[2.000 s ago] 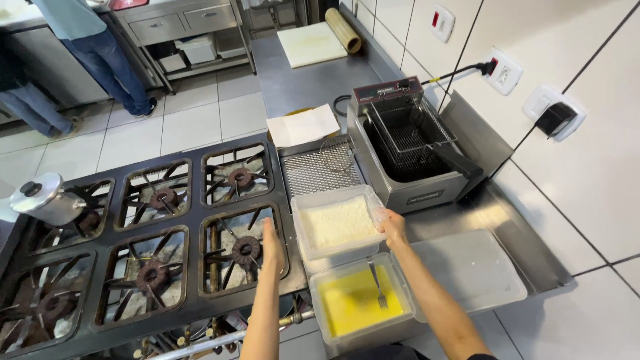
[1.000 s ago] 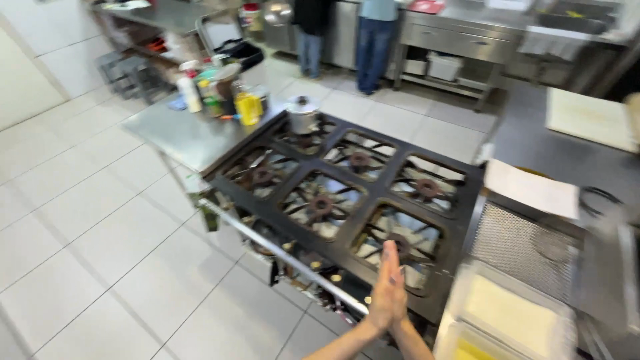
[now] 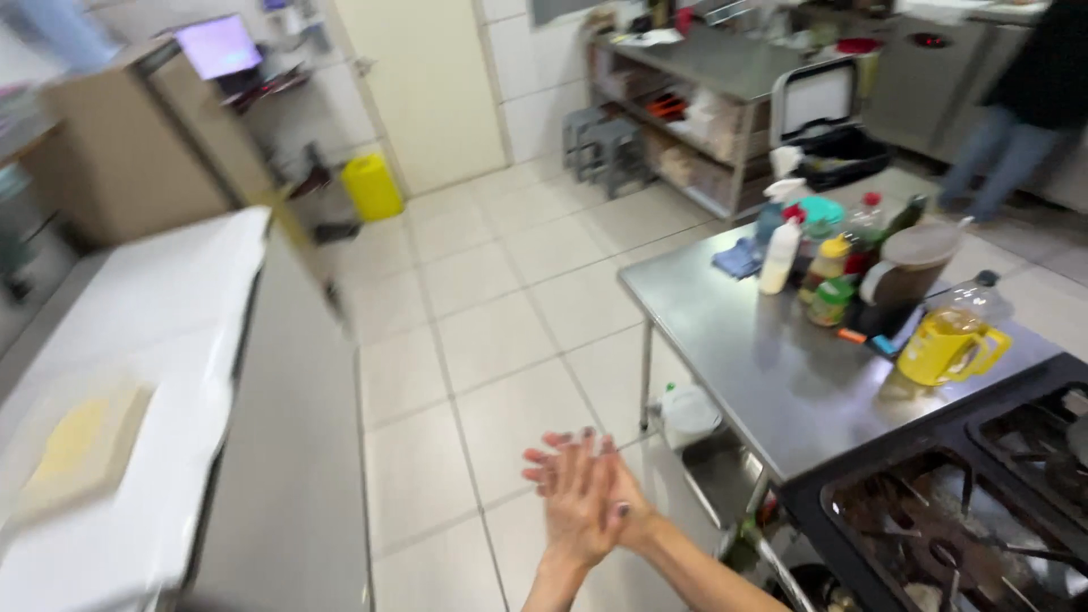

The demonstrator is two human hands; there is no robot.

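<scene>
My left hand (image 3: 574, 506) lies palm against my right hand (image 3: 631, 493), low in the middle of the view over the tiled floor. The fingers are somewhat spread and nothing shows in either hand. To their right stands a steel table (image 3: 714, 365) carrying a white squeeze bottle (image 3: 780, 255), a yellow-capped bottle (image 3: 824, 268), a green-lidded jar (image 3: 830, 302), a lidded pitcher (image 3: 909, 268) and a yellow jug (image 3: 943, 344). The black gas stove (image 3: 884, 467) adjoins this table at the lower right.
At left, a white-covered counter (image 3: 200, 340) holds a blurred tray with something pale yellow (image 3: 81, 438). A yellow bin (image 3: 372, 187) stands near the door (image 3: 425, 93). Grey stools (image 3: 614, 153) and a lined bin (image 3: 837, 157) are farther back. A person (image 3: 1011, 127) stands at upper right.
The view has swung far to the left. My right hand was on a white tub two seconds ago; it has let go and come against my left hand. The tubs and fryer are out of view.
</scene>
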